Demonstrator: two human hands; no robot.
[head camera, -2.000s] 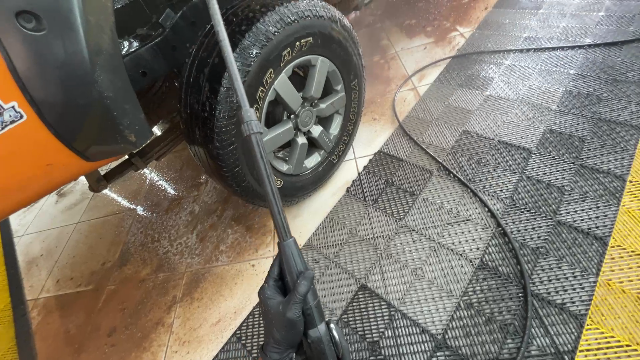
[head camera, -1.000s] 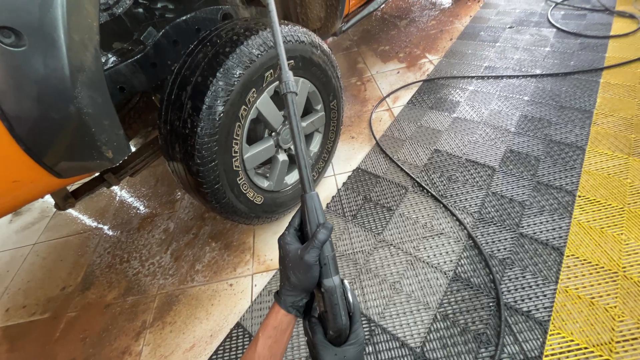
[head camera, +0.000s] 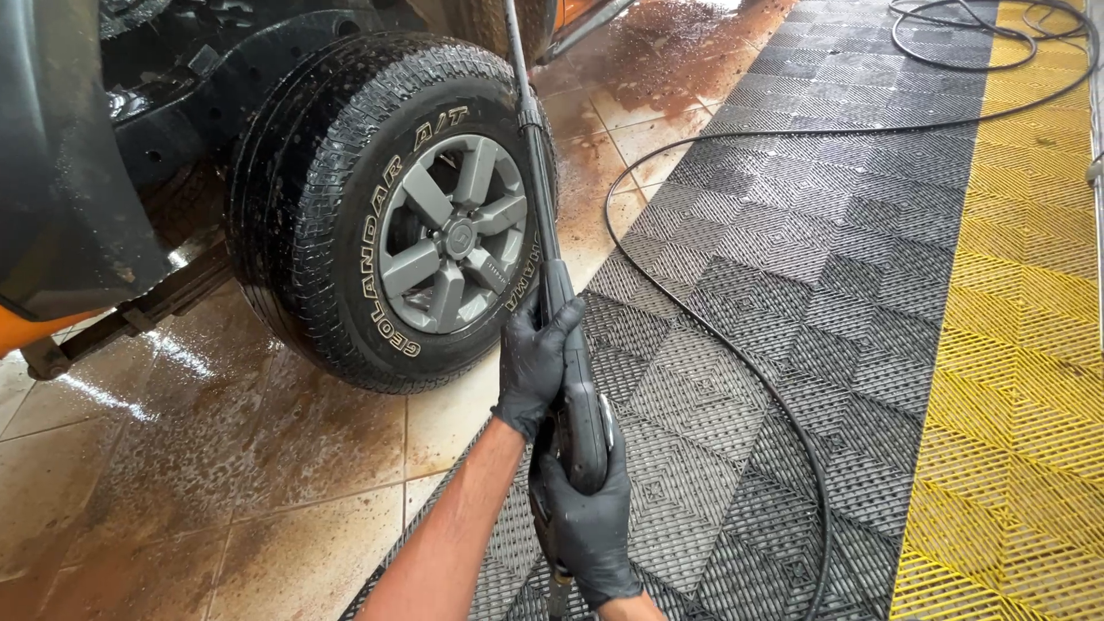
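A black pressure washer gun (head camera: 576, 362) with a long lance (head camera: 541, 164) points up and away, its tip outside the top edge. My left hand (head camera: 535, 358), in a black glove, grips the gun's front part just behind the lance. Lower down, my right hand (head camera: 586, 513), gloved too, is closed around the rear handle. Behind the lance stands a wet Yokohama Geolandar A/T tire (head camera: 345, 250) with a grey alloy wheel (head camera: 457, 237), on an orange vehicle. A hose fitting (head camera: 559, 595) shows below my right hand.
A black hose (head camera: 750, 354) curves over the grey grid floor tiles (head camera: 707, 397) and lies in loops at the upper right, on yellow grid tiles (head camera: 1009, 431). Wet ceramic tiles (head camera: 302, 543) with brown dirt lie below the fender (head camera: 69, 172) and a metal bar (head camera: 129, 319).
Two seconds ago only one hand showed on the gun; now both hands grip it. The view has shifted, bringing the hose's loops into sight.
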